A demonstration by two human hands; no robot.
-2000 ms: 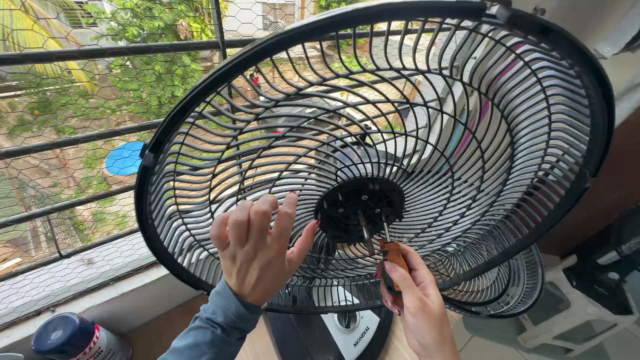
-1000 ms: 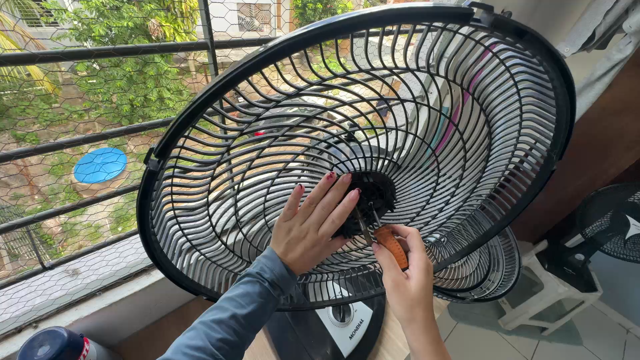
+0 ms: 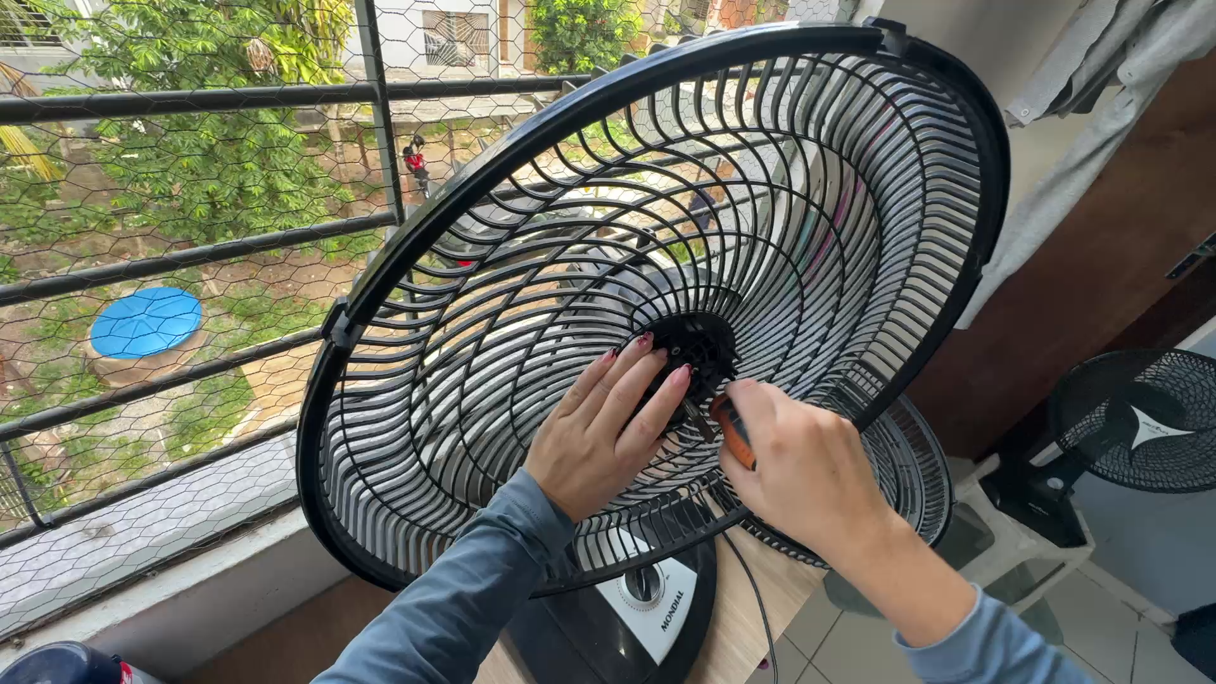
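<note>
A large black plastic fan grille (image 3: 532, 323) stands tilted on a fan whose black Mondial base (image 3: 608, 617) has a control knob (image 3: 642, 587). My left hand (image 3: 608, 427) lies on the grille beside its black round hub (image 3: 703, 342), fingers spread, fingertips at the hub's edge. In my right hand (image 3: 807, 465) is a screwdriver with an orange and black handle (image 3: 733, 432), at the lower right of the hub. Near the hub a metal shaft (image 3: 698, 418) shows. The screwdriver's tip is hidden.
A window with black bars (image 3: 237, 249) and wire mesh lies to the left. Behind the large grille is another round grille (image 3: 917, 465) at the lower right. A smaller black fan (image 3: 1135, 418) rests on a white plastic stool (image 3: 1007, 532). A dark-lidded container (image 3: 66, 665) stands lower left.
My left hand, raised with bent fingers two seconds ago, has come down flat against the grille by the hub. My right hand has kept the screwdriver and now covers more of its handle.
</note>
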